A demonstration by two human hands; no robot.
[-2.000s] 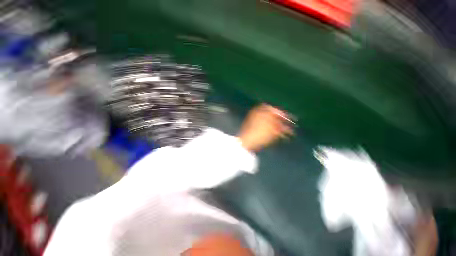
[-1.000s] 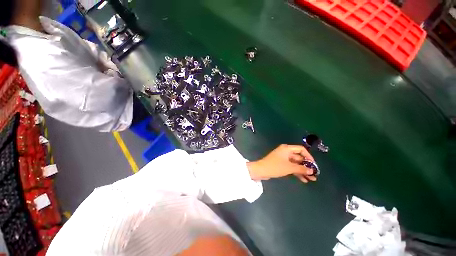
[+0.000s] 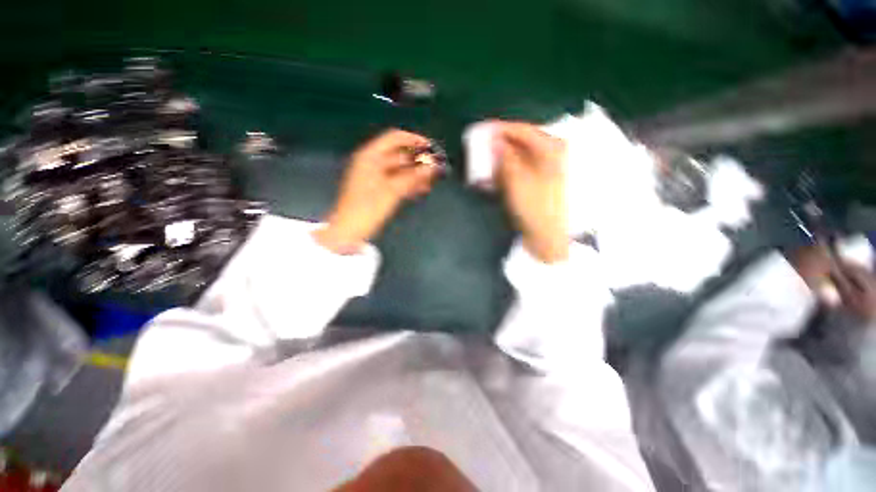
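My left hand (image 3: 377, 184) holds a small dark and silver metal assembly (image 3: 425, 157) in its fingertips, above the green bench (image 3: 432, 264). My right hand (image 3: 533, 183) pinches a small white wipe (image 3: 480, 154) just right of the assembly; the two do not touch. Another dark and silver assembly (image 3: 408, 88) lies on the bench beyond my hands. A white pile of wipes (image 3: 644, 216) lies right of my right hand. The picture is blurred, so fine details do not show.
A large heap of black and silver assemblies (image 3: 125, 183) covers the bench at the left, with a single piece (image 3: 257, 144) beside it. A neighbour's hand (image 3: 826, 274) and pale sleeve are at the right. Another pale sleeve (image 3: 34, 356) shows at the left edge.
The view has turned right, so the heap sits further left and the red tray is out of view. My right hand has come into view with a wipe. My left hand still holds an assembly.
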